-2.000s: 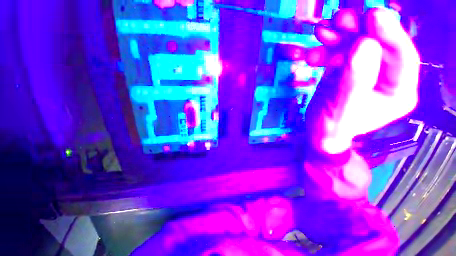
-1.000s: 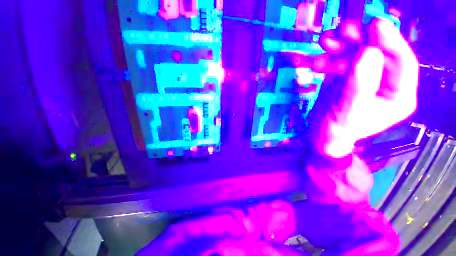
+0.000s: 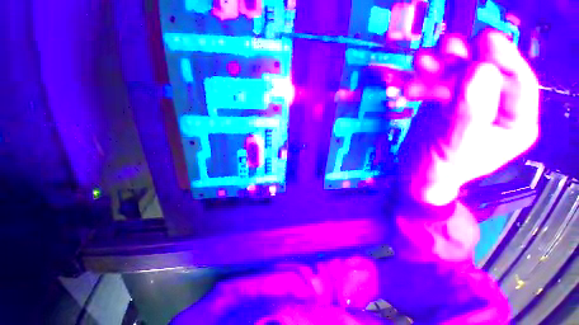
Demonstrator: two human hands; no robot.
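Several circuit boards glow cyan with pink-red parts under violet light. One board lies left of centre, another right of it, and part of a third shows at the upper right. My right hand, glowing pink-white, is over the right part of the second board, fingers bent together. A thin cyan stick runs left from its fingers, above the gap between boards. The fingers hide its other end. A magenta rounded form at the bottom middle may be my left hand or a sleeve; its fingers cannot be made out.
A magenta-lit front edge of the bench runs below the boards. Curved ribbed metallic rails are at the lower right. A small green light and a pale sheet-like piece show at the left. My right sleeve crosses the lower right.
The boards, bench and right hand have shifted slightly right in the picture. My right hand keeps its grip on the stick, with little change against the boards.
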